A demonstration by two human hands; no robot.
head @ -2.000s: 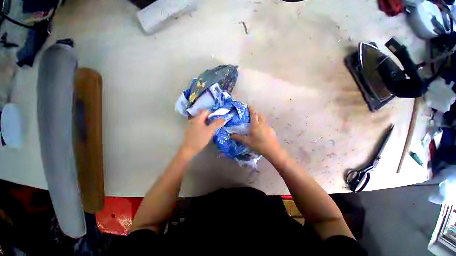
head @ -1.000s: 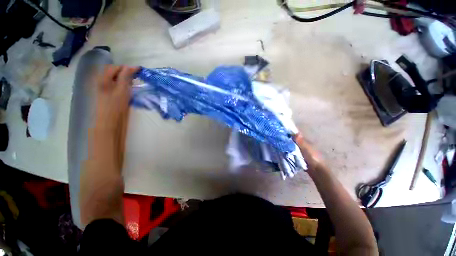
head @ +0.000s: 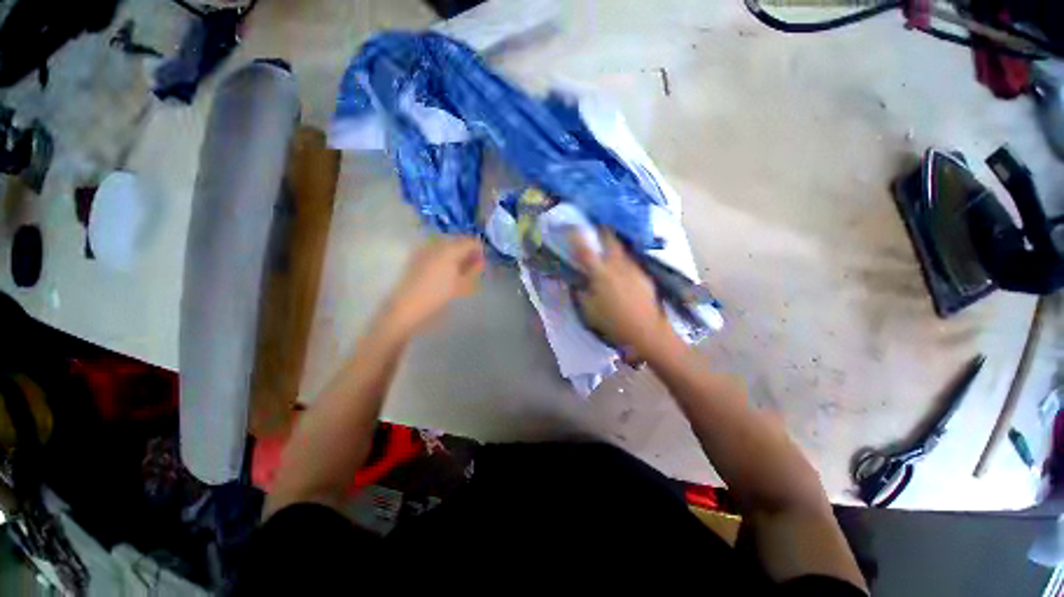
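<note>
A shiny blue patterned cloth lies crumpled and partly blurred across the middle of the pale table, with one part looped at its upper left. White cloth lies under and beside it. A dark piece with yellow marks shows in the bundle near my right hand. My right hand grips the lower part of the bundle; its fingertips are partly hidden in the folds. My left hand is just below the blue cloth's lower left end, fingers curled and blurred; I cannot tell whether it holds an edge.
A long grey padded board and a brown one stand at the left. An iron rests on a dark plate at the right. Black-handled shears and a thin stick lie at the lower right.
The blue cloth has gone from stretched between the hands to a looped heap on the table. My left hand has moved right and down from its far end; my right hand has moved left.
</note>
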